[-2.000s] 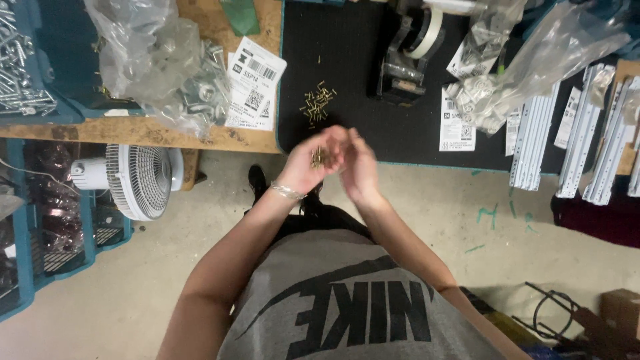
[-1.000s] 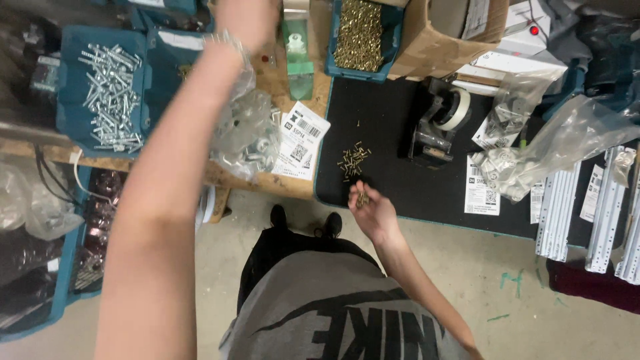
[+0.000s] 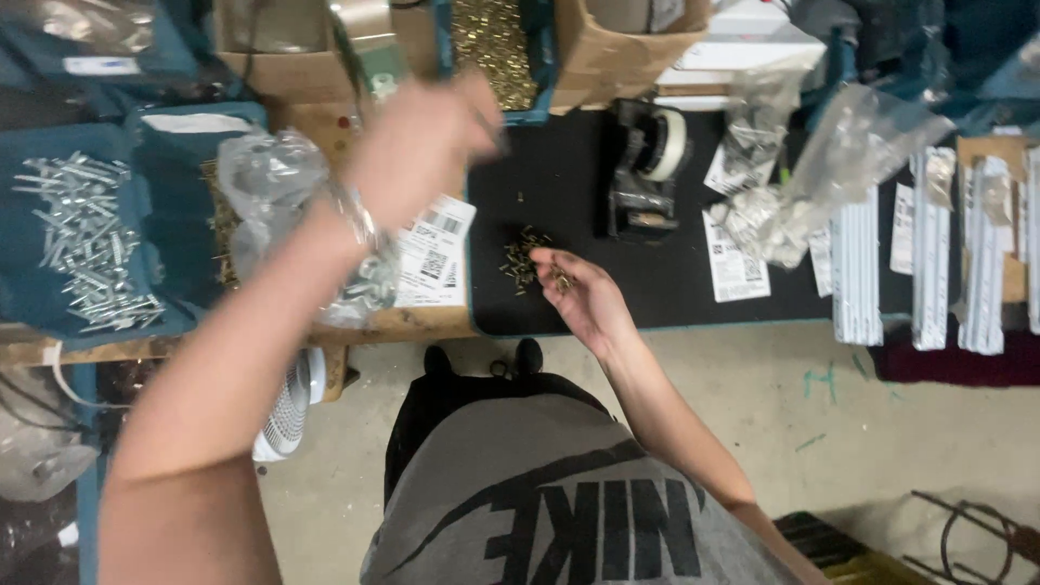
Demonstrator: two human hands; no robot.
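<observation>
My left hand (image 3: 426, 146), blurred by motion, is over the bench's back left part, beside the black mat (image 3: 561, 175). A thin dark streak shows by its fingers; whether it holds anything cannot be told. My right hand (image 3: 589, 305) is palm up near the mat's front edge, its fingers curled round several small brass-coloured screws (image 3: 562, 279). Next to its fingertips, a loose pile of the same screws (image 3: 520, 258) lies on the mat. A blue bin of brass-coloured screws (image 3: 491, 53) stands behind the mat. To its right is an open cardboard box (image 3: 630, 61).
A black tape dispenser (image 3: 646, 175) stands on the mat. Silver screws (image 3: 89, 244) fill a blue bin at left. Clear plastic bags (image 3: 272, 183) and a printed label sheet (image 3: 439, 256) lie nearer. Wrapped metal rails (image 3: 857, 268) are at right, a white fan (image 3: 288, 406) below the bench.
Two seconds ago my hands were together over the mat's edge. My left hand went to the back left, then came back toward the mat. My right hand stays by the pile with screws in it.
</observation>
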